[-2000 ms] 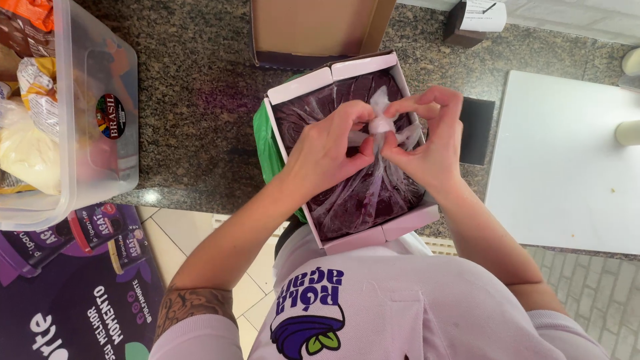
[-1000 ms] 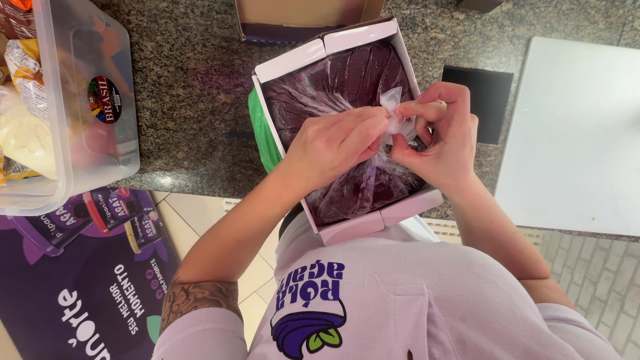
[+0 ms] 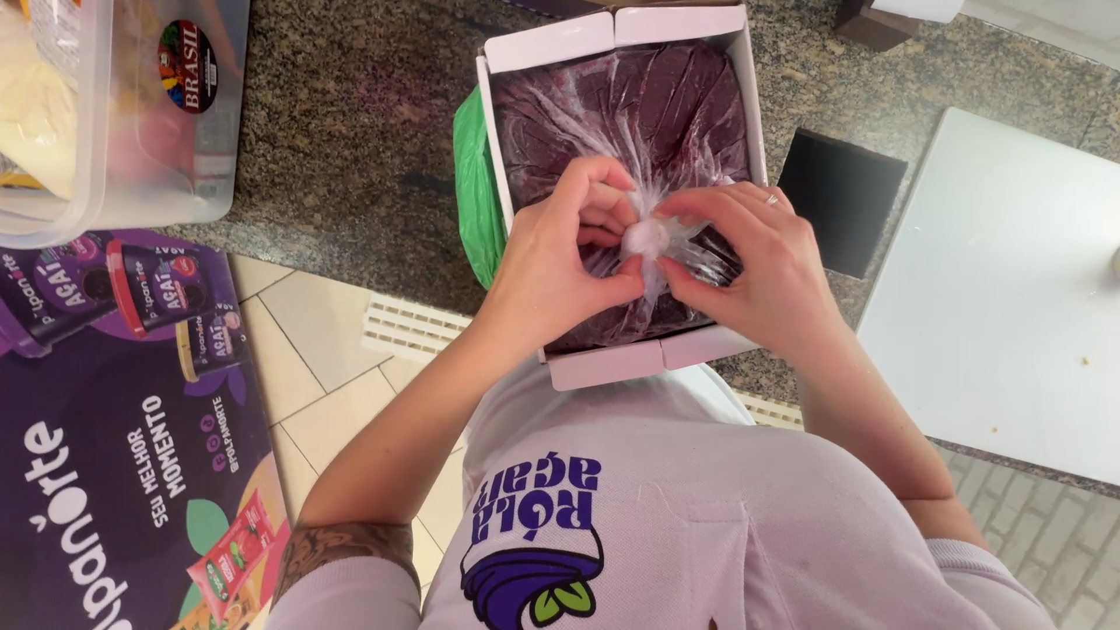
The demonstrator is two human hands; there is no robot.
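A white cardboard box (image 3: 604, 367) holds a clear plastic bag (image 3: 647, 105) around a dark purple frozen block, its plastic gathered into a knot (image 3: 646, 238). From the left, my left hand (image 3: 577, 254) pinches the knot between thumb and fingers. On the other side, my right hand (image 3: 744, 262), with a ring on one finger, grips the plastic beside the knot between thumb and index finger. Both hands are over the lower middle of the box. A green plastic bag (image 3: 477, 192) sticks out along the box's left side.
The box is at the near edge of a granite counter (image 3: 341, 175). A clear plastic bin (image 3: 166, 157) with packets stands at the left, above a printed purple banner (image 3: 105, 420). To the right are a black square (image 3: 840, 201) and a white board (image 3: 1006, 289).
Both hands have come closer together around the gathered plastic, which now shows as a compact knot. The view has shifted and the box's far flap is no longer in sight.
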